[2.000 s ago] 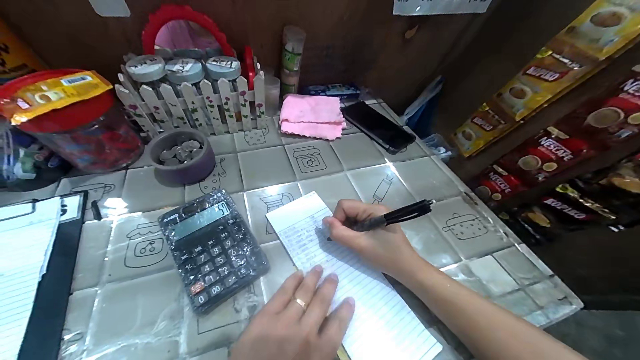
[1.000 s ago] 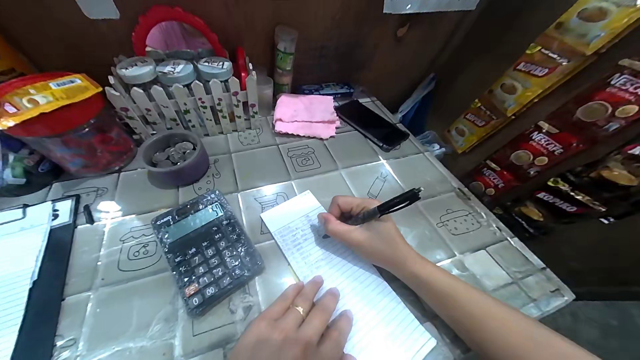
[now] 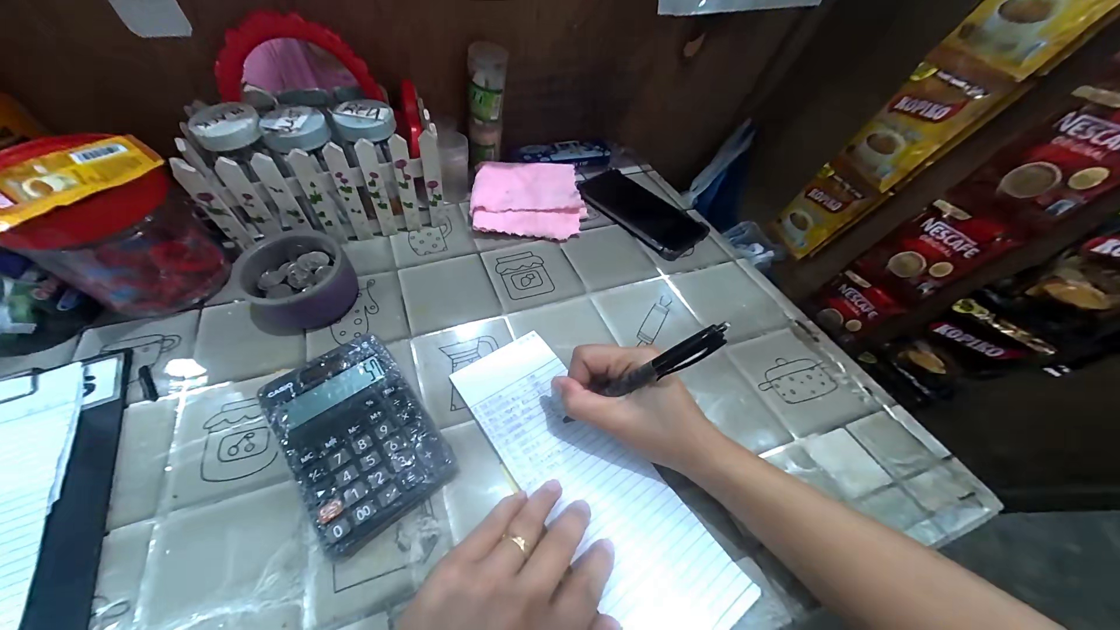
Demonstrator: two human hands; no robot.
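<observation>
A black pen (image 3: 669, 359) is gripped in my right hand (image 3: 634, 407), its tip low over a lined paper pad (image 3: 665, 534) that bears handwriting near its top. My left hand (image 3: 525, 560) lies flat on the pad's lower left part, fingers slightly spread, a gold ring on one finger. Left of the pad, a black Casio calculator (image 3: 357, 446) in clear plastic rests on the tiled table (image 3: 219, 534). At the far left is a clipboard (image 3: 83, 490) with lined paper.
Behind the calculator stand a round bowl of coins (image 3: 302, 306), a lidded jar (image 3: 131, 254) and a small white picket fence (image 3: 324, 192) around lidded containers. A folded pink cloth (image 3: 527, 201) and a black smartphone (image 3: 643, 213) lie farther back. Coffee sachets (image 3: 945, 245) hang at right.
My right hand stays on the pen at the pad, with only slight movement. My left hand remains on the paper.
</observation>
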